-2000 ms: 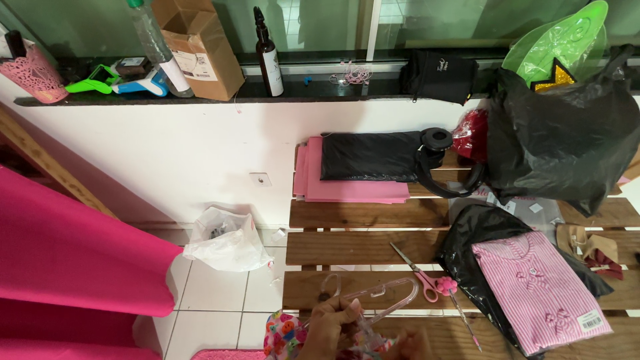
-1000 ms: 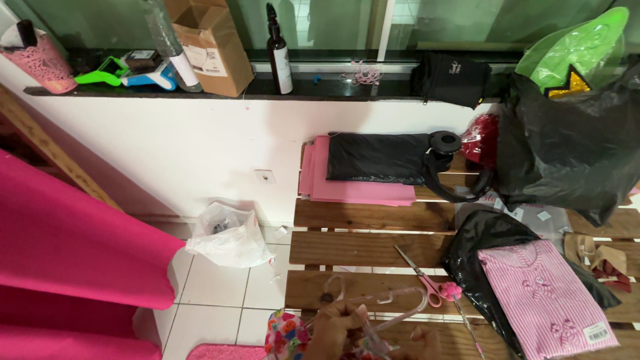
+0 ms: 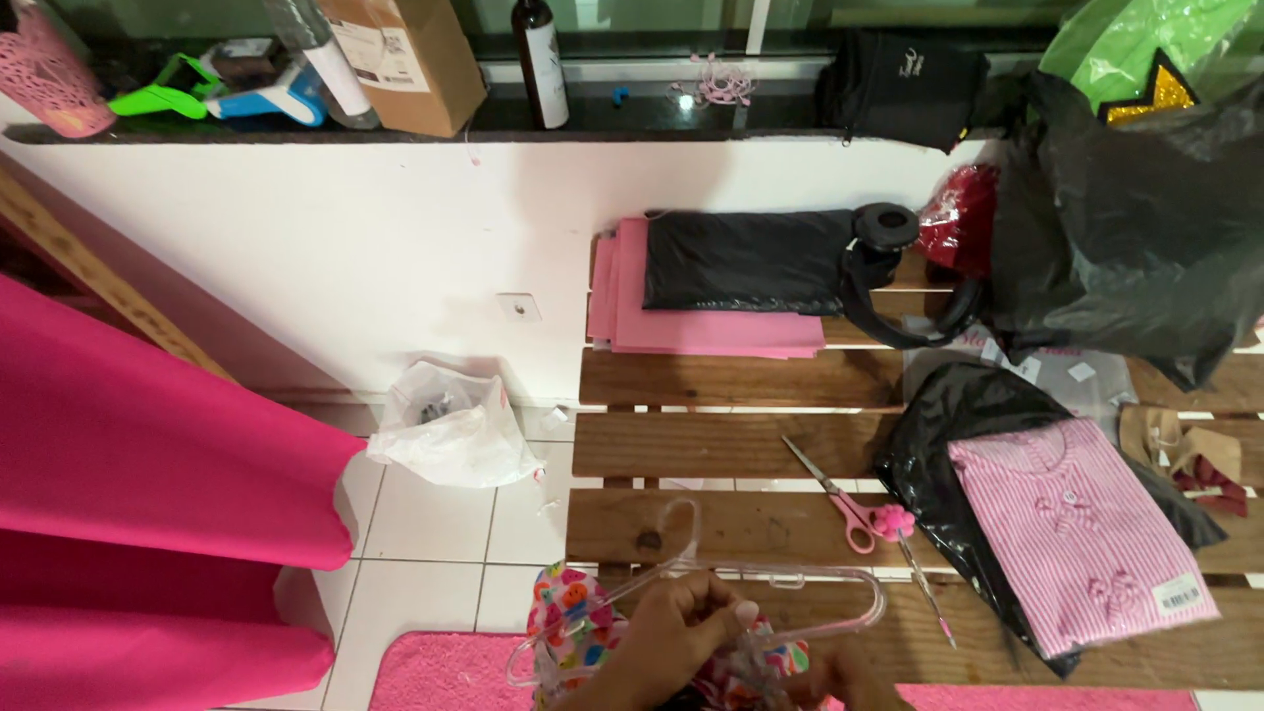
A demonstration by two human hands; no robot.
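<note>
A clear plastic hanger (image 3: 829,624) lies over a colourful patterned fabric item (image 3: 573,602) at the bottom of the view. My left hand (image 3: 681,632) is at the middle of the hanger, fingertips pinched together over it; what exactly they pinch is unclear. My right hand (image 3: 839,681) is just to the right, low at the frame's edge, partly cut off and blurred, near the fabric. Pink-handled scissors (image 3: 849,509) lie partly open on the slatted wooden table (image 3: 731,444), beside a pen with a pink flower-shaped pompom (image 3: 894,523).
A folded pink striped garment (image 3: 1076,533) in clear wrap lies on a black plastic bag (image 3: 948,415). Behind are pink folders (image 3: 721,334), black headphones (image 3: 879,286) and a large black bag (image 3: 1126,217). A white plastic bag (image 3: 449,425) sits on the tiled floor, near a pink curtain (image 3: 148,425).
My left hand has stayed near the middle of the hanger, with small shifts of the fingers. The hanger's right arm sits lower against the table than two seconds ago.
</note>
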